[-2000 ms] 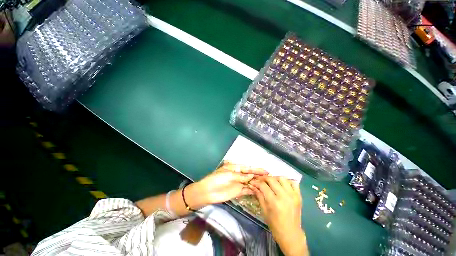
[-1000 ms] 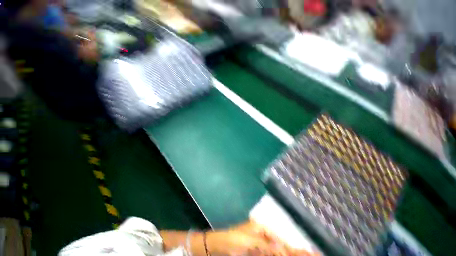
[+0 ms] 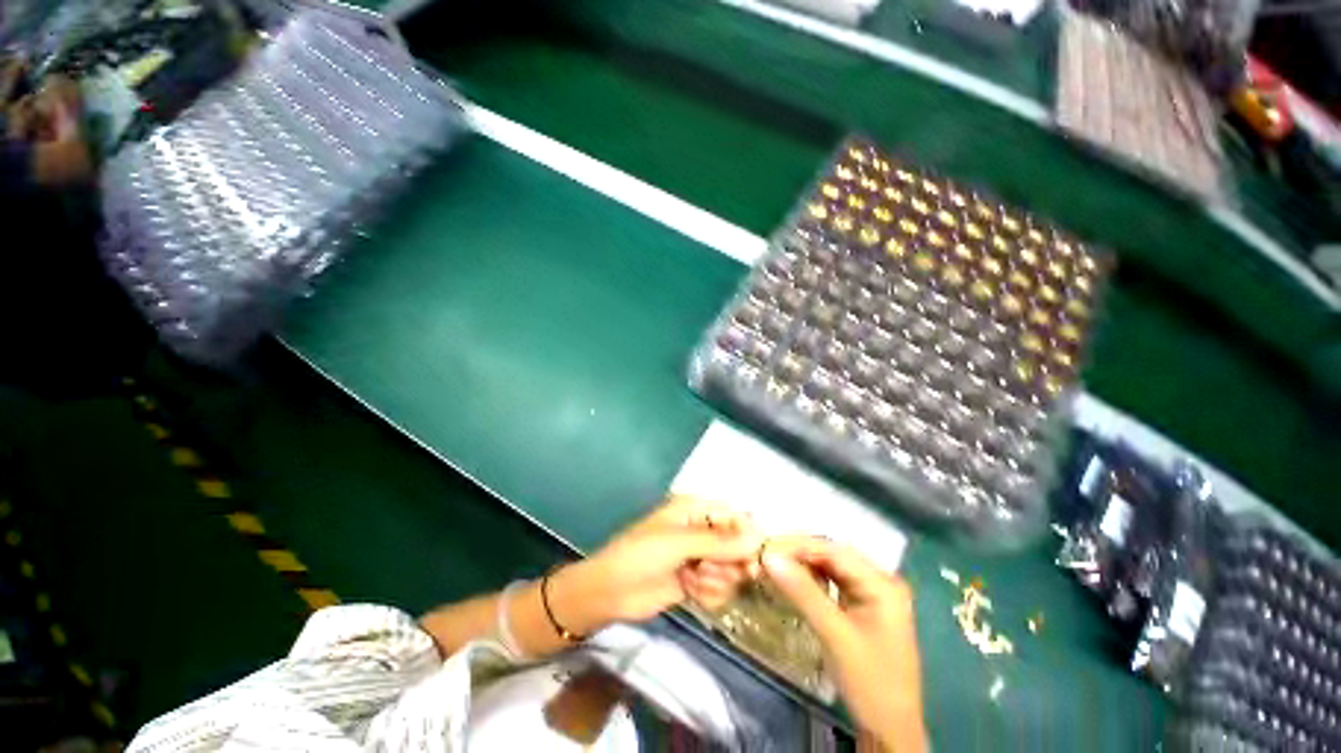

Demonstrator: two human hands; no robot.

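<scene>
My left hand [image 3: 658, 566] and my right hand [image 3: 846, 596] meet fingertip to fingertip over the white work sheet [image 3: 794, 494]. A tiny dark component [image 3: 763, 556] shows at the right fingertips; its detail is blurred. I cannot tell what the left fingers hold. Pale yellowish fitting pieces [image 3: 772, 630] lie on the sheet below my hands, partly hidden by them. The main blister tray stack [image 3: 912, 331] stands beyond the sheet, with gold-yellow tops in the far rows and silver-purple units in the nearer ones.
Loose cream and orange bits [image 3: 978, 621] lie on the green mat [image 3: 500, 353]. Dark parts bags [image 3: 1140, 537] and the right-hand blister tray [image 3: 1277, 647] are at right. The left blister tray stack [image 3: 280, 177] is at far left, with a person's hand [image 3: 56, 130] beyond it.
The view swung up and left, blurring, then came back down. Both hands are again fully in view over the sheet, the fingertips slightly more apart than two seconds ago.
</scene>
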